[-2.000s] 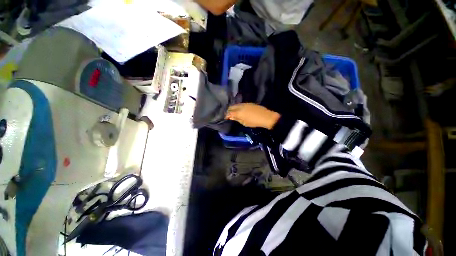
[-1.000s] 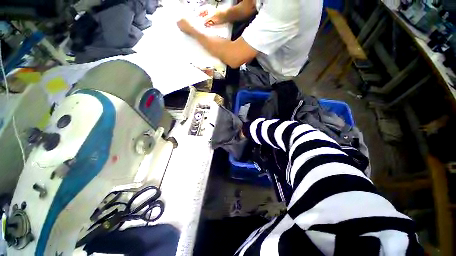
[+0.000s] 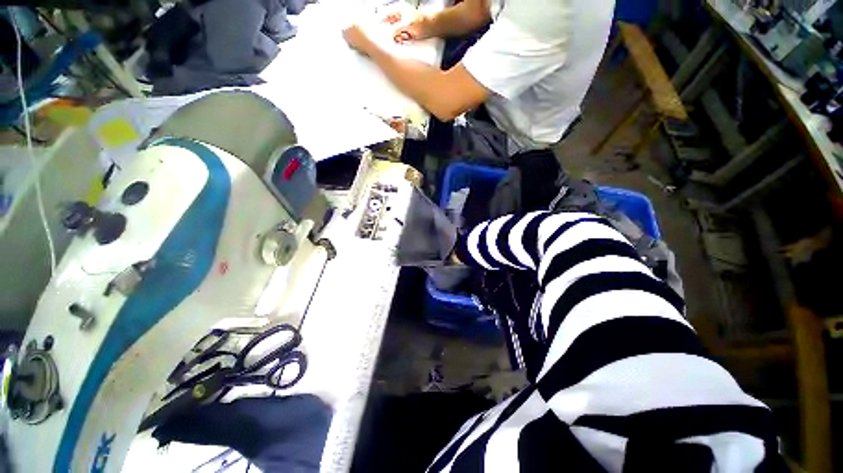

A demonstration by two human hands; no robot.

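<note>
My right arm in a black-and-white striped sleeve reaches to the table's right end. Only a sliver of my right hand [image 3: 458, 251] shows past the cuff, at the edge of a grey fabric piece [image 3: 425, 233]. The fabric hangs between the table corner and the blue plastic crate [image 3: 453, 307]. My fingers are hidden, so their grip cannot be told. My left hand is not in view. The crate holds a dark and grey garment heap [image 3: 580, 199], partly behind my sleeve.
The white sewing machine [image 3: 176, 217] with a blue stripe stands left. Black shears [image 3: 236, 365] lie beside it, over a dark fabric panel [image 3: 268, 427]. A small metal fitting [image 3: 373, 211] sits at the table's end. A person in a white shirt [image 3: 536, 65] works beyond.
The view has swung so the machine and crate sit differently and the person shows more. My right hand, visible on the grey fabric two seconds ago, is now almost hidden by the sleeve.
</note>
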